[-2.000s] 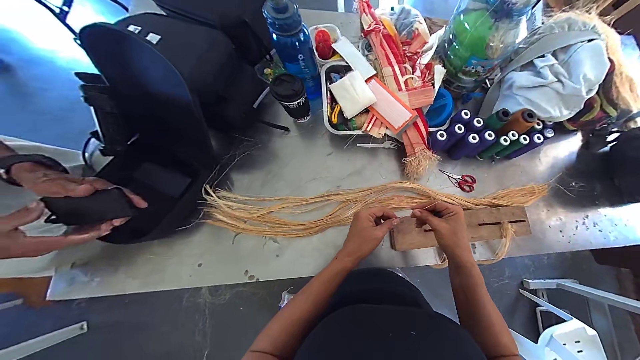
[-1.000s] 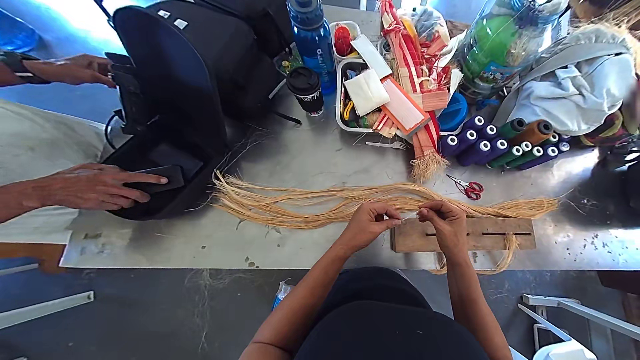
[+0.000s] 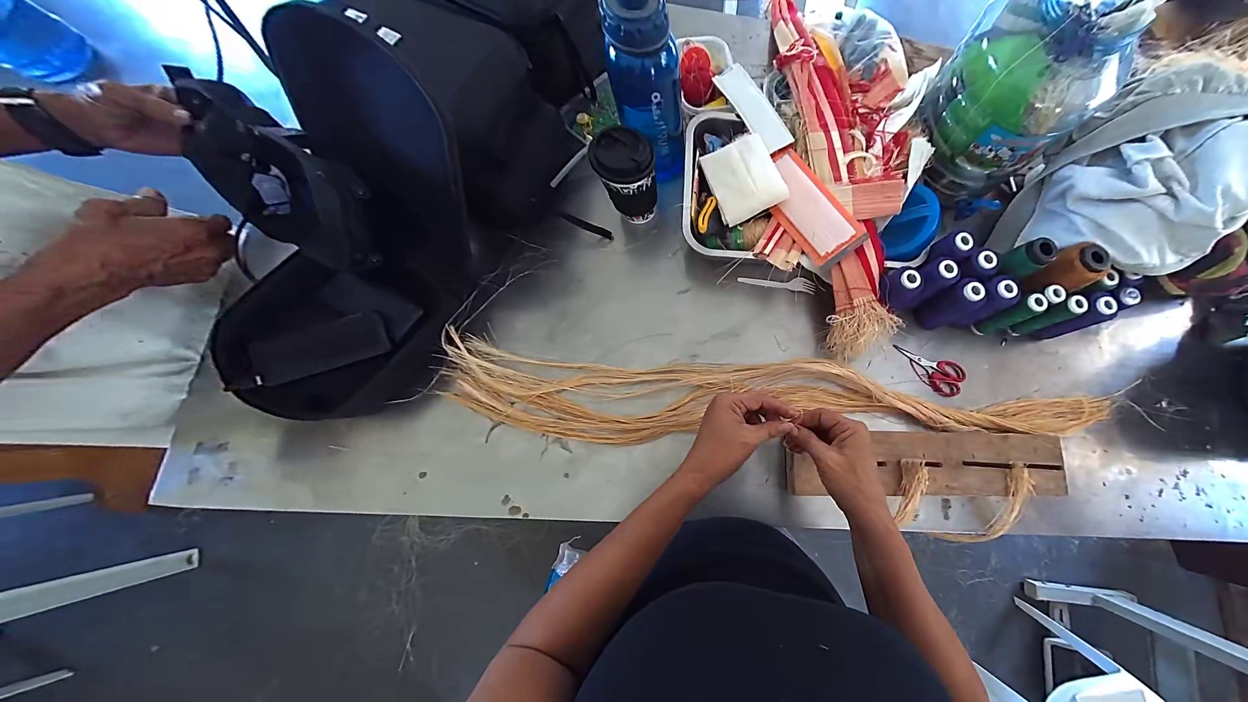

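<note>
My left hand point(image 3: 738, 432) and my right hand point(image 3: 832, 450) meet fingertip to fingertip at the near side of a long bundle of pale plant fibers point(image 3: 604, 402). Both pinch what looks like a thin fiber strand between thumb and forefinger; the strand itself is hard to make out. Beneath my right hand lies the left end of a slotted wooden board point(image 3: 994, 450), with two tufts of fiber hanging from its slots over the near edge. Red-handled scissors point(image 3: 944, 376) rest just beyond the bundle.
Spools of thread point(image 3: 960, 292), a tray of tools point(image 3: 694, 195), a red woven strip point(image 3: 850, 255), a plastic fork point(image 3: 777, 285), a lidded cup point(image 3: 624, 175) and a blue bottle point(image 3: 643, 93) stand beyond. At left, a co-worker's hands point(image 3: 146, 239) handle black gear by an open black bag point(image 3: 429, 175).
The co-worker's hands have moved from the dark item at the open bag to black gear beside its lid. My hands stay close together near the board, still pinching.
</note>
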